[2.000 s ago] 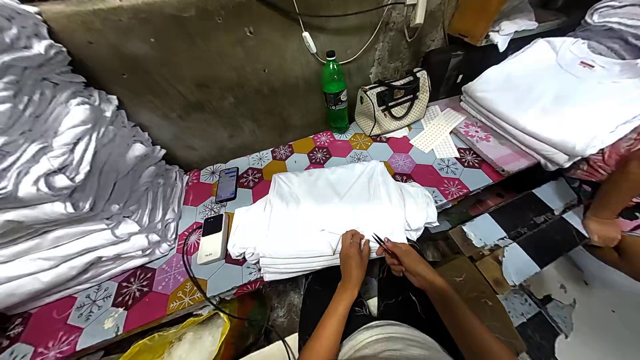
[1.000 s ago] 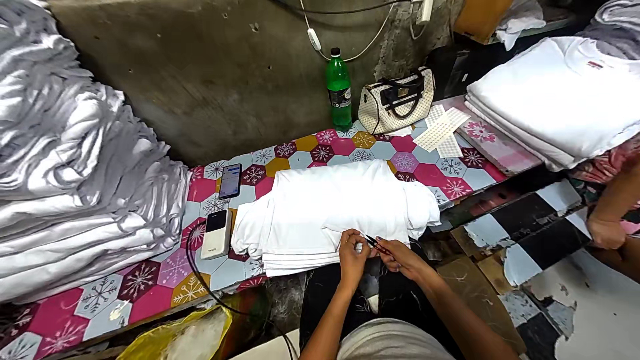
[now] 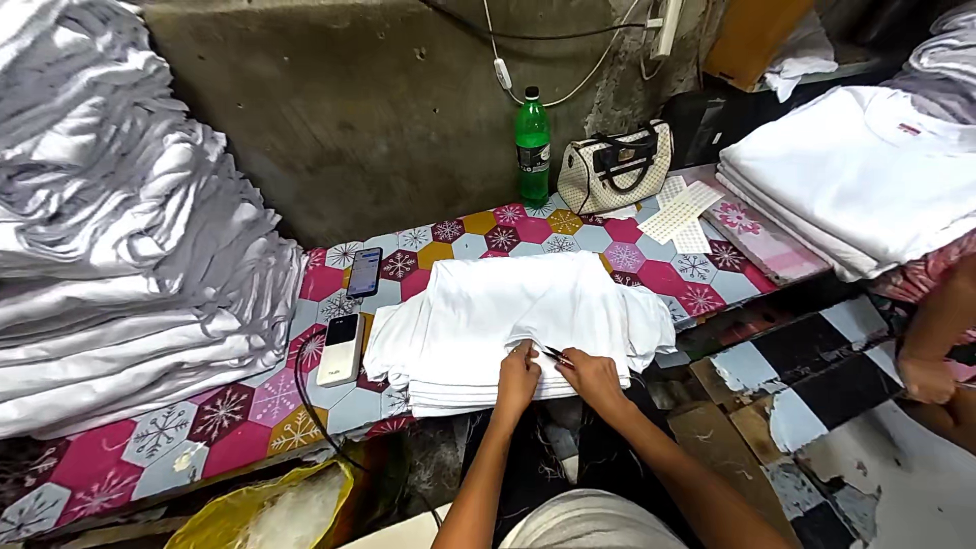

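Several folded white garments [image 3: 488, 305] lie stacked on the patterned bench before me. My left hand [image 3: 519, 377] pinches a fold of the top garment near the stack's front edge. Close to its right, my right hand [image 3: 591, 377] grips a small dark pointed tool, which looks like thread snips [image 3: 559, 357], with the tips directed left at the pinched cloth. The part of the tool inside my fingers is hidden.
A tall pile of white garments [image 3: 122, 252] stands left. Beyond are a phone [image 3: 364, 272], a power bank [image 3: 340, 352], a green bottle [image 3: 533, 152], a handbag [image 3: 618, 171] and sticker sheets [image 3: 681, 210]. A yellow bag [image 3: 259, 507] is below; at right, shirts [image 3: 846, 175] and another person's arm [image 3: 938, 335].
My hands met at the fold a second ago; now they are slightly apart, with the tool's pointed tips showing between them. The stack and the things around it have stayed in place.
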